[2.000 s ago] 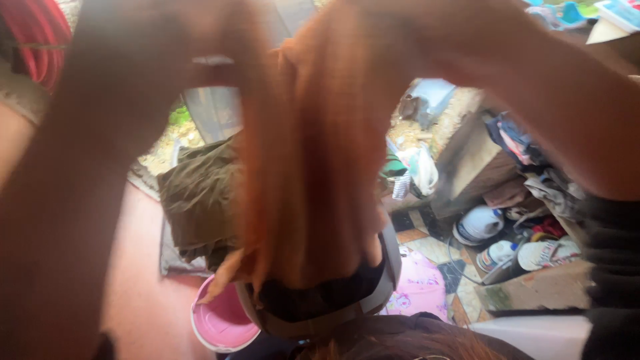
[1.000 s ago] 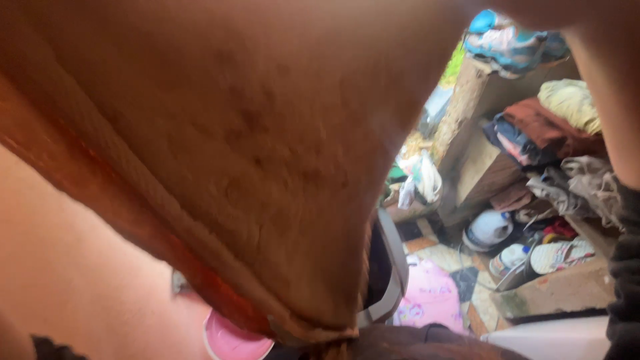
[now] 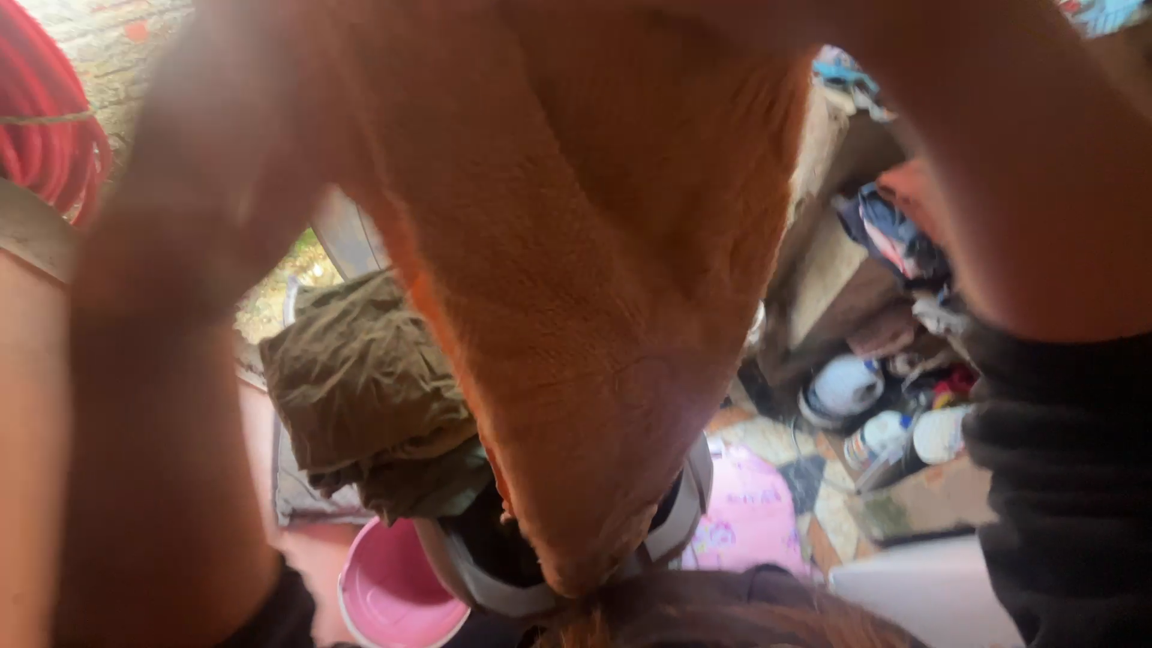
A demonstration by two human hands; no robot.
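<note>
An orange fuzzy cloth [image 3: 576,270] hangs in the middle of the head view, wide at the top and narrowing to a point low down. My left hand [image 3: 279,99], blurred at the upper left, grips one side of its upper part. At the upper right, my right hand [image 3: 774,22] holds the other side; its fingers are mostly cut off by the top edge. Behind the cloth's lower end is a grey-rimmed container [image 3: 504,589] with a dark inside. A folded olive-brown cloth [image 3: 369,378] lies left of the orange one, beside that container.
A pink bucket [image 3: 396,585] stands at lower left, near a pink patterned item [image 3: 747,504] on the tiled floor. Wooden shelving [image 3: 828,270] on the right holds clothes [image 3: 891,234] and white plastic bottles [image 3: 846,387]. A coiled red hose [image 3: 45,117] is at upper left.
The orange cloth was bunched narrowly two seconds ago, then spread across the left and middle of the view; now it hangs centrally. The olive-brown cloth, hidden one second ago, shows again.
</note>
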